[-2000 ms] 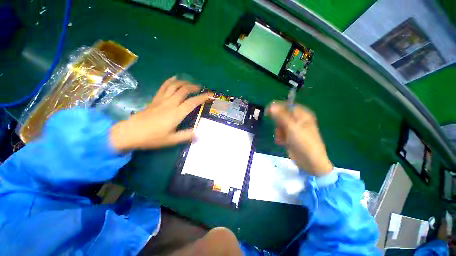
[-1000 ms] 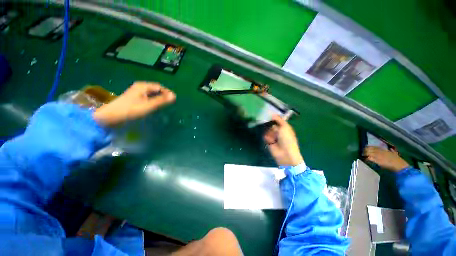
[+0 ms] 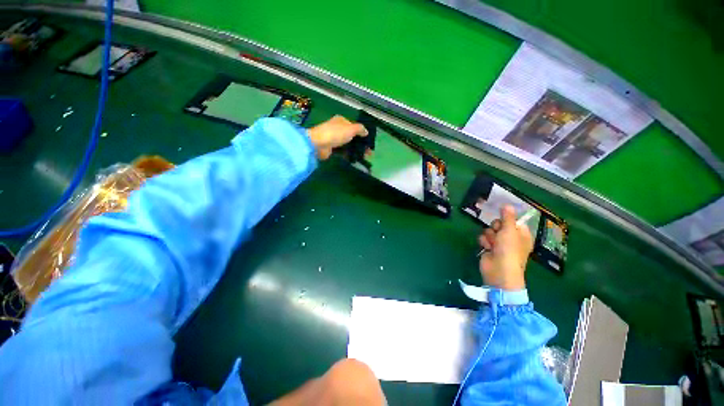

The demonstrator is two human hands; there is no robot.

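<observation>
A black-framed tablet screen assembly point(image 3: 397, 164) with a pale green-grey back lies tilted at the back of the bench. My left hand point(image 3: 337, 135) grips its left end with fingers and thumb. A second tablet assembly point(image 3: 508, 200) lies to its right near the rail, its board at the right end. My right hand point(image 3: 508, 246) is over this tablet's near edge, fingers curled around a slim white tool, likely tweezers point(image 3: 528, 216). Whether my right fingers also touch the tablet cannot be told.
A white sheet point(image 3: 413, 339) lies in front. The Kapton sheet pack point(image 3: 67, 230) is at left, by a blue cable point(image 3: 97, 119). Grey-white card sheets point(image 3: 601, 349) and a clear plastic bag point(image 3: 556, 361) are at right. More tablets point(image 3: 238, 103) line the metal rail point(image 3: 381, 103).
My left hand has reached forward and right and taken hold of a tablet's end. My right hand has moved right, over another tablet. The other person's hand at right has gone from view.
</observation>
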